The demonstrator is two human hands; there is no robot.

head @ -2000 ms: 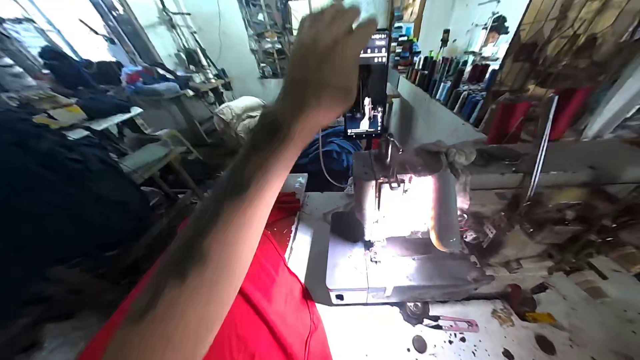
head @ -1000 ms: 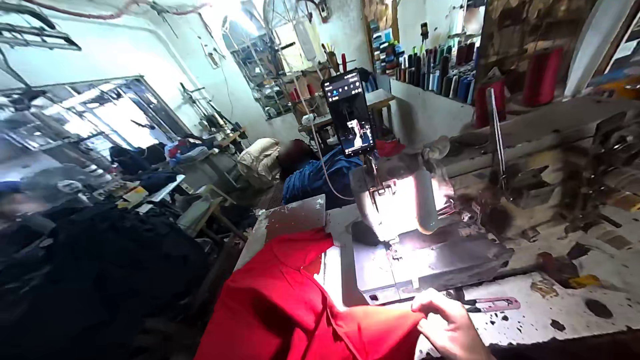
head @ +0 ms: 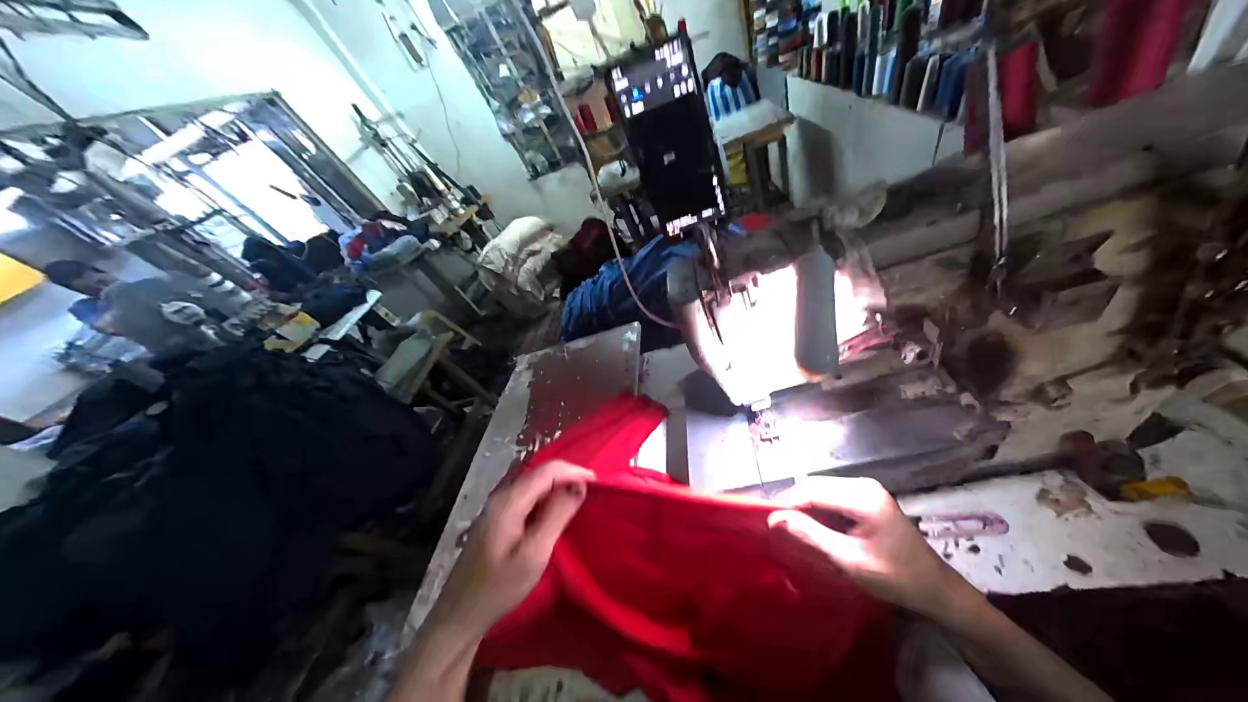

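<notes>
A red cloth garment (head: 682, 565) is stretched between my two hands in front of a sewing machine (head: 780, 322). My left hand (head: 522, 541) pinches its upper edge at the left. At the right end of that edge, my right hand (head: 863, 541) grips the cloth between thumb and fingers. Part of the red cloth lies on the worktable left of the machine bed (head: 838, 439). The machine's lamp glares on the needle area, hiding detail there. Above the machine head stands a smartphone (head: 671, 136) with its screen lit.
A heap of dark cloth (head: 205, 507) fills the left side. A pink-handled tool (head: 965, 526) and a yellow object (head: 1155, 488) lie on the worktable at right. Thread spools (head: 907, 58) line a back shelf. Another person (head: 156, 312) is at the far left.
My left hand, not in view a second ago, now holds the red cloth. My right hand still holds the cloth, whose edge is now drawn out between both hands. The phone's screen has changed.
</notes>
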